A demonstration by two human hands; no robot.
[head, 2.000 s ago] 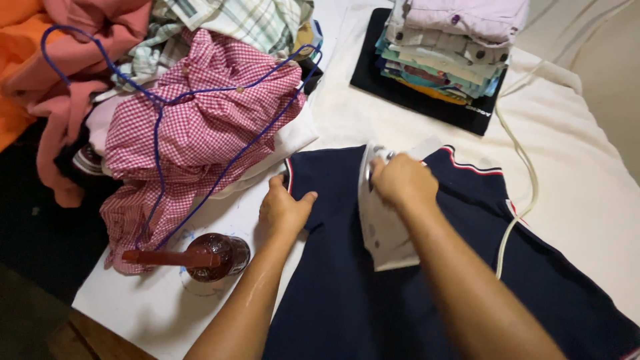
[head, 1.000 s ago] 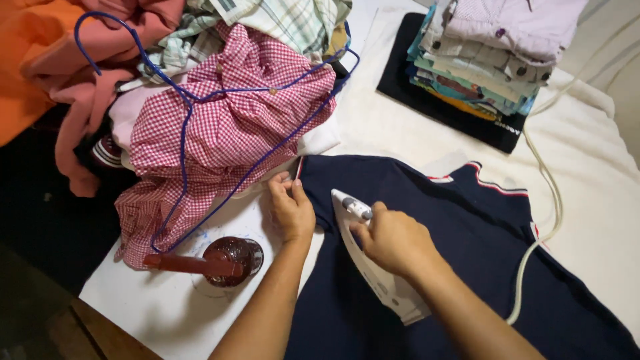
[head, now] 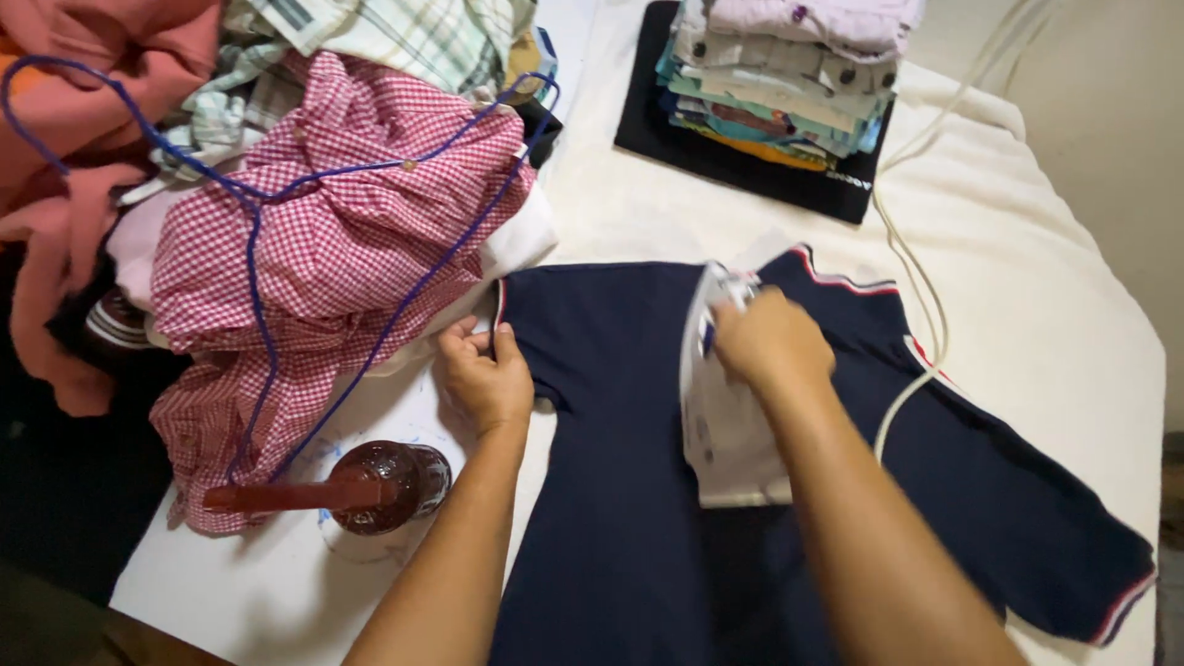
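A navy polo shirt [head: 610, 481] with red and white striped trim lies spread on the white cloth. My right hand [head: 777, 342] is closed around the handle of a white clothes iron [head: 731, 425], which rests on the shirt's upper part near the collar, its tip pointing away from me. At the end of the left sleeve, my left hand [head: 490, 370] touches the trimmed cuff, thumb on one side and fingers partly hidden at the edge. The pale power cord [head: 925, 268] runs over the shirt's right part.
Crumpled clothes, among them a red gingham shirt [head: 342, 231], lie at the left under a blue wire hanger [head: 254, 250]. A dark red spray bottle [head: 375, 490] is near my left forearm. Folded clothes [head: 786, 83] are stacked on a black folded item [head: 740, 180] at the back.
Over the shirt, the iron and my right hand have moved away from the left sleeve toward the collar since one second ago. My left hand remains by the cuff.
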